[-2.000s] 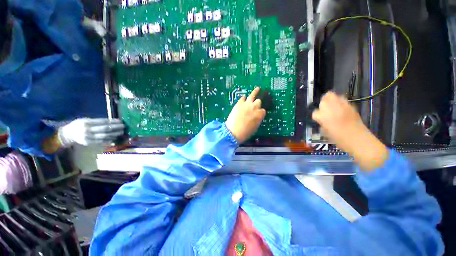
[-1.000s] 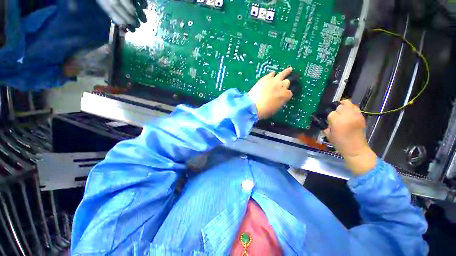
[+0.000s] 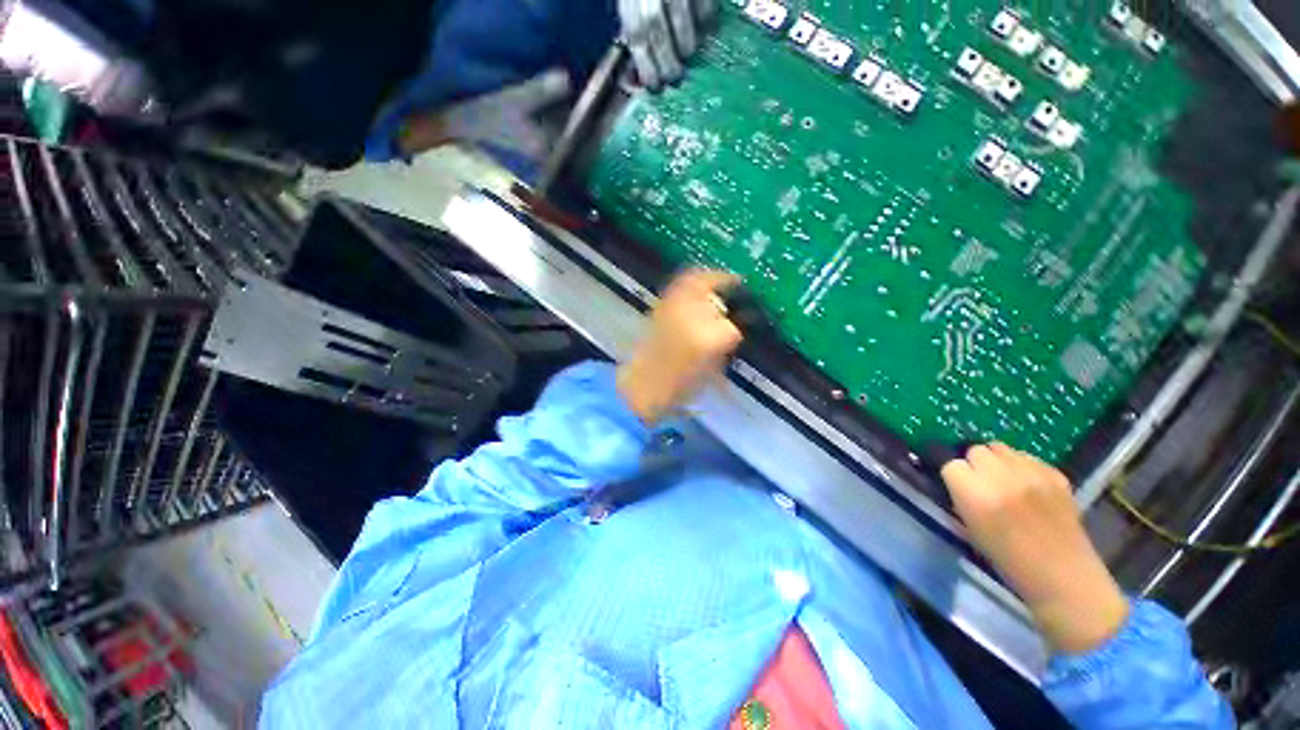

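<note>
The large green circuit board (image 3: pixel 855 214) lies in a black carrier fixture (image 3: pixel 813 368), with rows of small silver-white parts facing up. My left hand (image 3: pixel 687 342) is at the fixture's near edge, fingers curled over it with dark tips on the board's rim. My right hand (image 3: pixel 1015 513) is at the same near edge further right, fingers curled, fingertips at the board's lower corner. Whether either hand grips the edge or only rests on it is hidden by the fingers.
A coworker's white-gloved hand (image 3: pixel 659 37) rests at the board's far left edge. A silver conveyor rail (image 3: pixel 570 285) runs along the near side. Wire-like racks (image 3: pixel 114 357) and a slotted metal plate (image 3: pixel 335 350) are at left. A yellow-green wire (image 3: pixel 1183 539) lies at right.
My left hand has moved from the board's surface to the near edge. My right hand has moved from the right corner area onto the near edge. The view has turned and shifted left.
</note>
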